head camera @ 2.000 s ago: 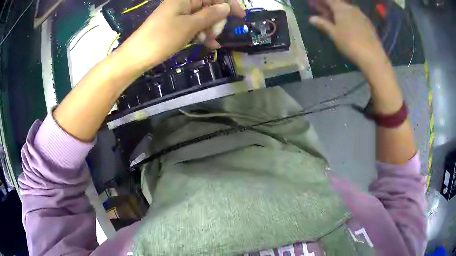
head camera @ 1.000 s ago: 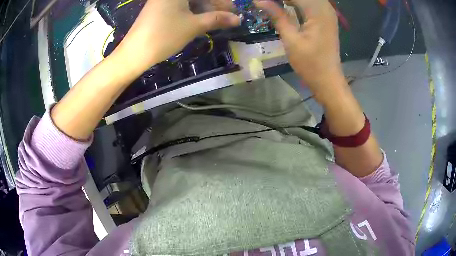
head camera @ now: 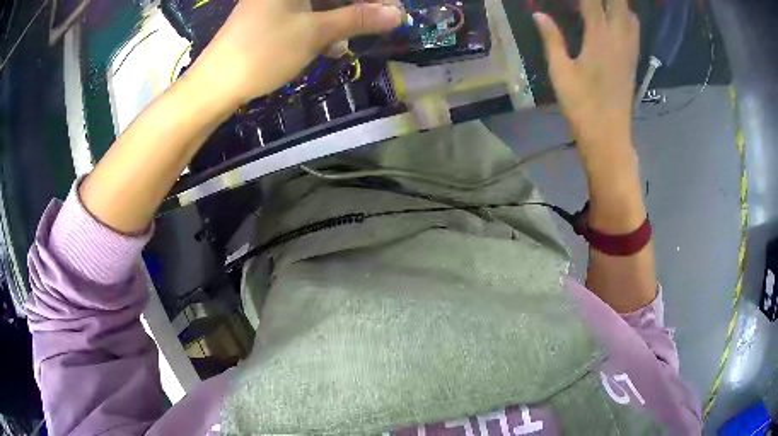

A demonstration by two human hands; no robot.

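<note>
The black socket strip housing (head camera: 290, 123) lies on the white work board (head camera: 294, 156), with blue and yellow wires along it. The small circuit board (head camera: 438, 32) shows at its right end. My left hand (head camera: 294, 34) is over the housing, thumb and fingers near the board's left side; whether it grips a wire there is hidden. My right hand (head camera: 595, 72) is right of the work board, fingers spread, nothing seen in it. Its upper fingers are cut off by the top edge. A red band (head camera: 619, 239) is on my right wrist.
The blurred soldering gun (head camera: 674, 30) lies right of my right hand, its metal front (head camera: 650, 77) pointing down at the mat's edge. A grey cord (head camera: 478, 183) and a thin black coiled cord (head camera: 328, 225) cross my apron. A cardboard box (head camera: 217, 339) is below the bench at left.
My right hand was at the far right, came in to the circuit board, and has now moved back right off it. My left hand stays over the housing. The black cord has shifted.
</note>
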